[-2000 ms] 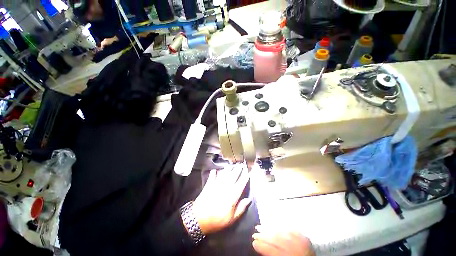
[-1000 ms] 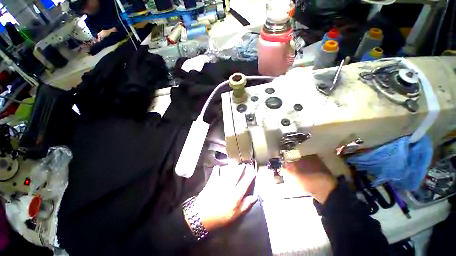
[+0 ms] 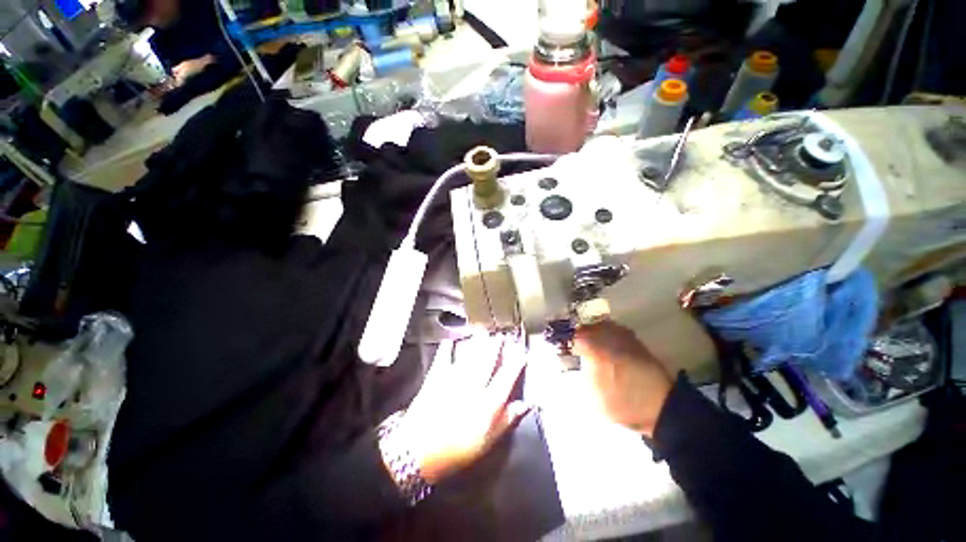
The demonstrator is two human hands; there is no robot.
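Note:
A wide black cloth panel [image 3: 254, 392] lies left of the needle, its straight edge running down from the presser foot [image 3: 521, 337], which is lost in glare. The cream sewing machine head [image 3: 657, 233] stands over it. My left hand [image 3: 461, 408] lies flat on the cloth, fingertips close to the foot, a metal watch band on the wrist. My right hand [image 3: 620, 373] is right of the needle under the head, by small dark metal parts. Its fingertips are partly hidden, and I cannot tell whether it holds anything.
A white lamp [image 3: 392, 307] hangs left of the head. Black-handled scissors [image 3: 757, 397], a purple pen [image 3: 810, 400], a light blue tassel [image 3: 805, 318] and a clear tray [image 3: 900, 365] are at right. A pink flask [image 3: 558, 106] and thread cones [image 3: 665, 106] stand behind. A black heap [image 3: 238, 169] lies beyond.
My right hand has moved from the table's front edge up to the area beside the needle, under the head. My left hand stays on the cloth. The view has shifted slightly.

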